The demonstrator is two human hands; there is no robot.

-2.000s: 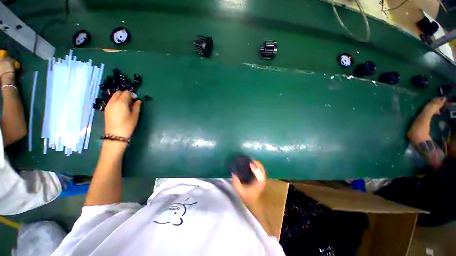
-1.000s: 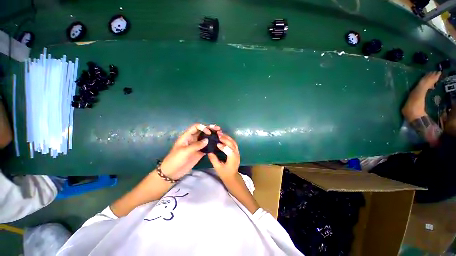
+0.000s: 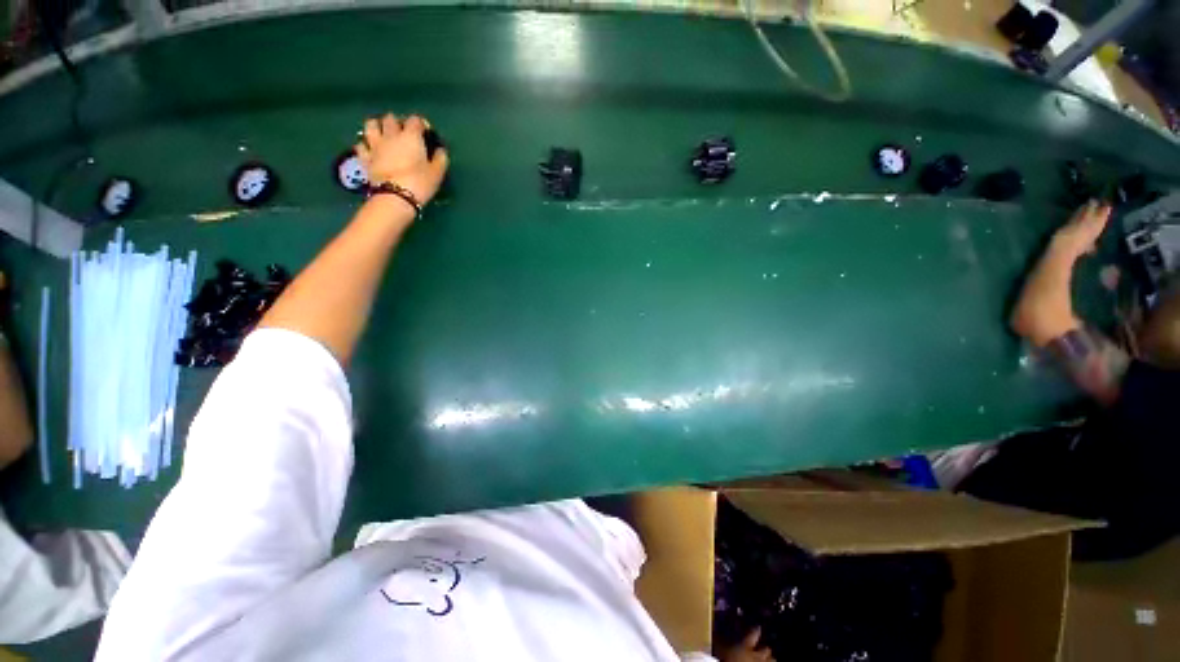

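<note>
My left hand (image 3: 404, 158) is stretched out over the far belt strip, with its fingers around a black round housing (image 3: 432, 142) that shows only in part. A white-faced unit (image 3: 351, 171) lies just left of this hand, partly covered by it. My right hand (image 3: 744, 648) is down in the open carton (image 3: 893, 517) at the bottom edge; only a small part of it shows, and its fingers and anything in them are hidden. The carton holds many black housings (image 3: 828, 595).
More units stand along the belt, including ribbed housings (image 3: 562, 173) (image 3: 713, 160) and a white-faced one (image 3: 890, 160). White strips (image 3: 123, 362) and a pile of small black fittings (image 3: 227, 310) lie left. A neighbour's arm (image 3: 1055, 291) rests at the right.
My hands have parted from the black housing held near my lap. The left moved forward to the belt with a housing; the right went down into the carton.
</note>
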